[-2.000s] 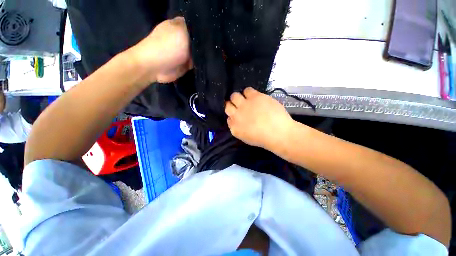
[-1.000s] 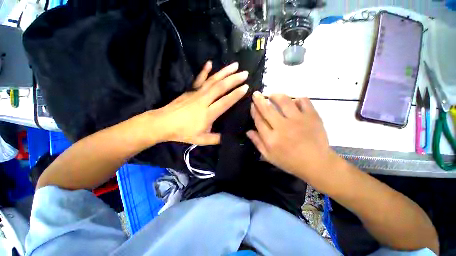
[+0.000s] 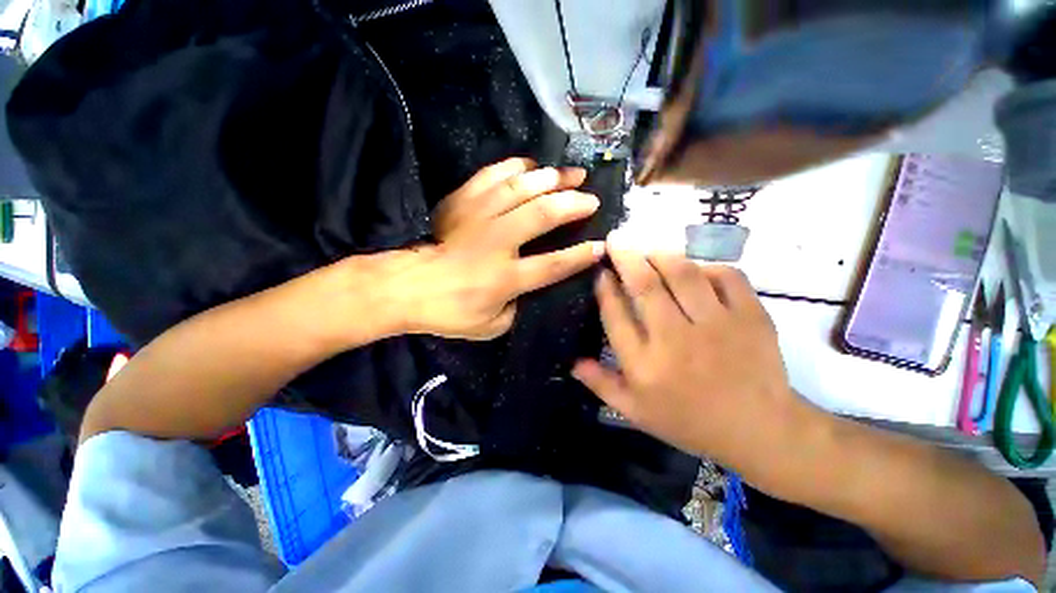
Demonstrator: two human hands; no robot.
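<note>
A large black garment [image 3: 232,151] with specks of lint lies to the left of and under the sewing machine's needle area [image 3: 598,145]. A pale stitched line and a white cord loop [image 3: 431,423] show on it. My left hand [image 3: 498,249] lies flat on the cloth just in front of the needle area, fingers spread and pointing right. My right hand [image 3: 701,348] is at the cloth's right edge, fingertips on or beside it, close to my left fingertips. The right fingertips partly overlap the edge, so whether they pinch it cannot be told.
A lit smartphone [image 3: 921,266] lies on the white table to the right. Beyond it are pink and light-blue snips [image 3: 975,371] and green-handled scissors [image 3: 1024,405]. A large blurred dark and blue shape [image 3: 845,81] covers the upper right. A blue crate [image 3: 301,487] stands below the table.
Since two seconds ago, the garment has been laid under the machine head and both hands have moved onto it. In the last second, the view has shifted and the blurred shape has appeared.
</note>
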